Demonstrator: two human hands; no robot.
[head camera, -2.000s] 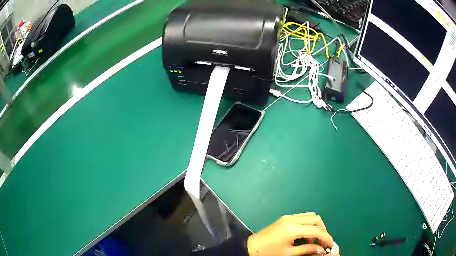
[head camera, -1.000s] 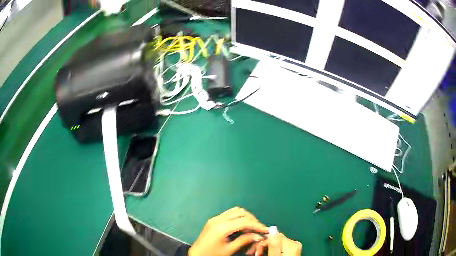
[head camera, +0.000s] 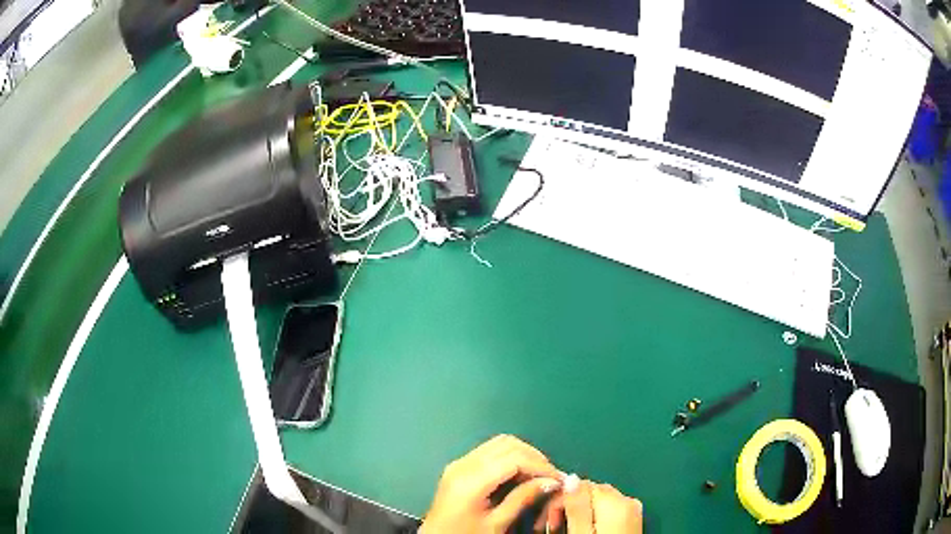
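My left hand (head camera: 490, 488) is at the bottom centre, its fingers bent and meeting my right hand (head camera: 605, 511), which is cut off by the lower edge. A small white piece (head camera: 570, 482) shows between the fingertips of the two hands. It is too small to tell what it is, and the fingers hide part of it. Both hands are just over the near edge of the green mat (head camera: 448, 365).
A black label printer (head camera: 224, 198) with a hanging label strip (head camera: 253, 386) and a smartphone (head camera: 306, 365) are left. Cables (head camera: 375, 198), a keyboard (head camera: 678, 235) and a monitor (head camera: 647, 94) are behind. Yellow tape (head camera: 780, 471), a dark slim tool (head camera: 720, 407) and a mouse (head camera: 868, 433) are right.
The view has turned right, bringing the tape, mouse and whole keyboard into sight. Both hands now show at the bottom centre, fingertips still together around the small white piece.
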